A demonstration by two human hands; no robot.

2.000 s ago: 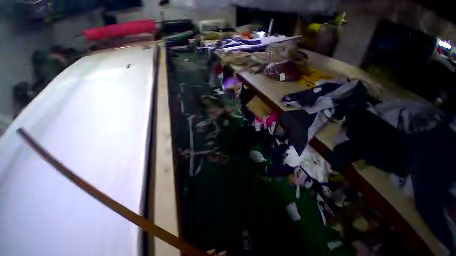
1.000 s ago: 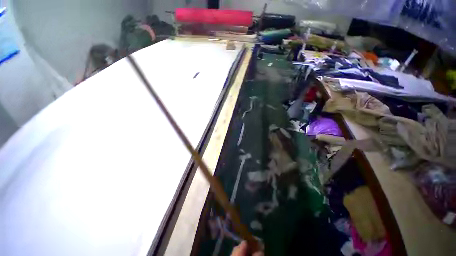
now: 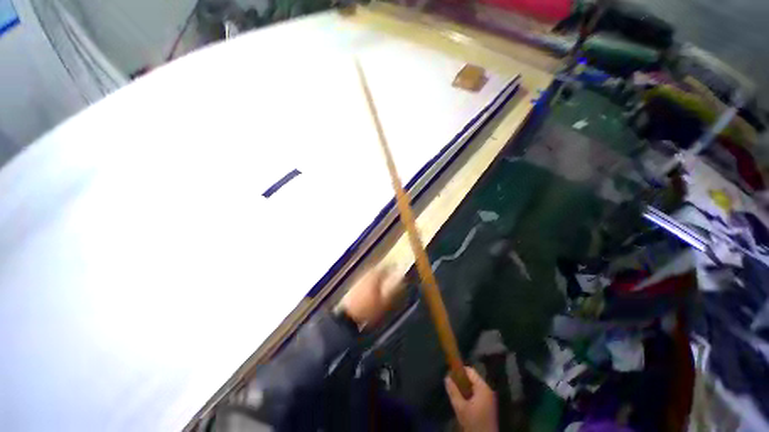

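My right hand (image 3: 475, 403) is closed around the near end of a long wooden ruler (image 3: 419, 251), low in the view right of centre. The ruler slants up and left over the table edge and the white top sheet (image 3: 169, 202). My left hand (image 3: 371, 297) is blurred at the table's near edge, left of the ruler; its fingers and whether it holds anything cannot be made out. The fabric lay's dark side edge (image 3: 362, 239) shows under the white. A small dark strip (image 3: 282, 183) lies flat on the sheet.
A tan cutting weight (image 3: 470, 78) sits near the lay's far right corner. A red fabric roll (image 3: 531, 7) is beyond the table end. The green floor (image 3: 540, 245) with scraps runs along the right side. Heaped fabrics and scraps are at the far right.
The view has moved closer to the table's far end. My left hand and dark sleeve have come into view at the table edge. More of my right hand on the ruler shows.
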